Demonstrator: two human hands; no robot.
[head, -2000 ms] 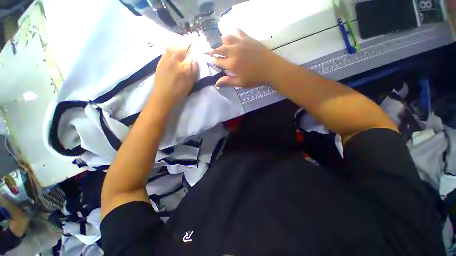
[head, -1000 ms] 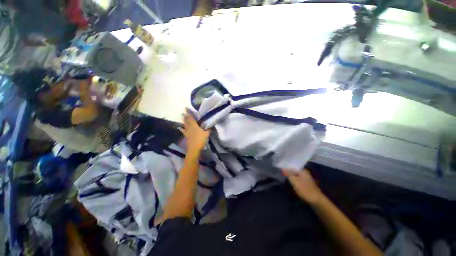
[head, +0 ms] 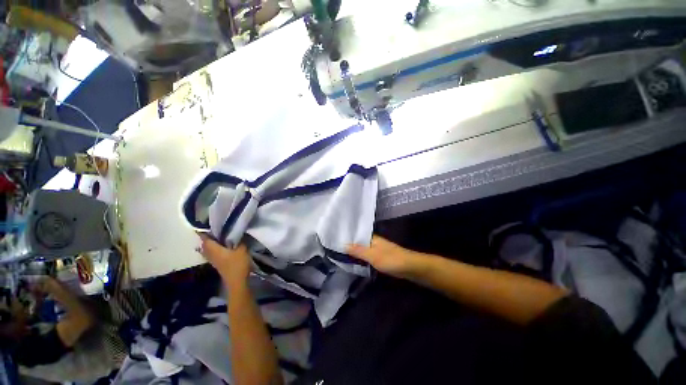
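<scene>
A light grey garment with navy strips (head: 297, 214) lies over the front edge of the white table, its upper end running to the needle area (head: 380, 120) under bright lamp glare. My left hand (head: 226, 256) holds the garment's lower left part, beside a navy-edged loop of cloth. My right hand (head: 376, 254) pinches the cloth near its right edge, in front of the ruler. Some fingertips of both hands are hidden by cloth.
The white sewing machine head (head: 451, 64) crosses the upper right. A grey edge ruler (head: 466, 180), a blue tool (head: 547, 130) and a dark tray (head: 602, 107) lie right. Garment heaps (head: 587, 278) sit below right and below left. Another person's arm (head: 71, 308) shows lower left.
Both hands have left the needle area and now hold the garment's lower part. Since one second ago the view has turned back right, and my right hand has moved up the cloth's right side.
</scene>
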